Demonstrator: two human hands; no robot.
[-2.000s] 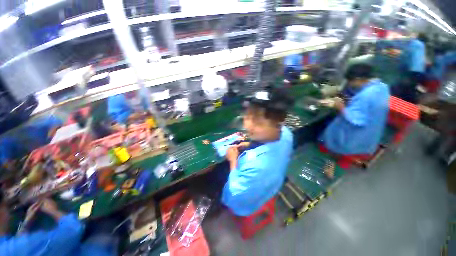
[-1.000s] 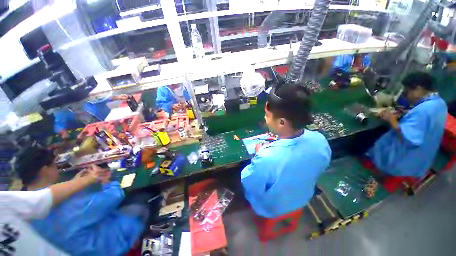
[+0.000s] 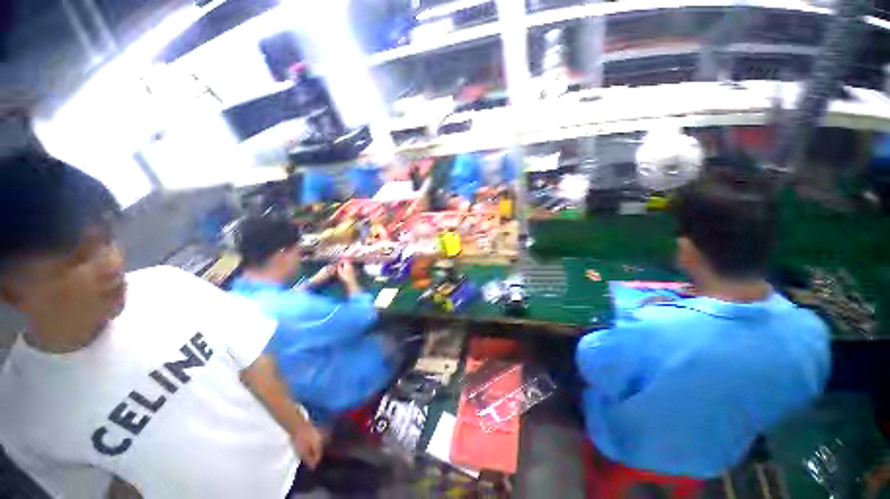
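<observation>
Neither of my hands is in the picture. Nearest in front is a red-orange plastic tray (image 3: 485, 443) lying flat on a low stand between two seated workers. A shiny clear plastic bag or blister tray (image 3: 509, 395) lies across it. A white sheet or flat piece (image 3: 441, 437) lies at its left edge. Silvery and dark parts (image 3: 401, 414), too blurred to name, lie further left.
A person in a white shirt (image 3: 166, 390) stands close at left. Workers in blue smocks sit at the left (image 3: 327, 341) and right (image 3: 698, 380). Behind them runs a green-matted bench (image 3: 576, 304) with cluttered red trays (image 3: 390, 219). A red stool (image 3: 634, 482) is under the right worker.
The view has swung left, so the bench and seated workers shift right in the picture. The white-shirted person, earlier only a sleeve and arm at the edge, now shows with head and torso.
</observation>
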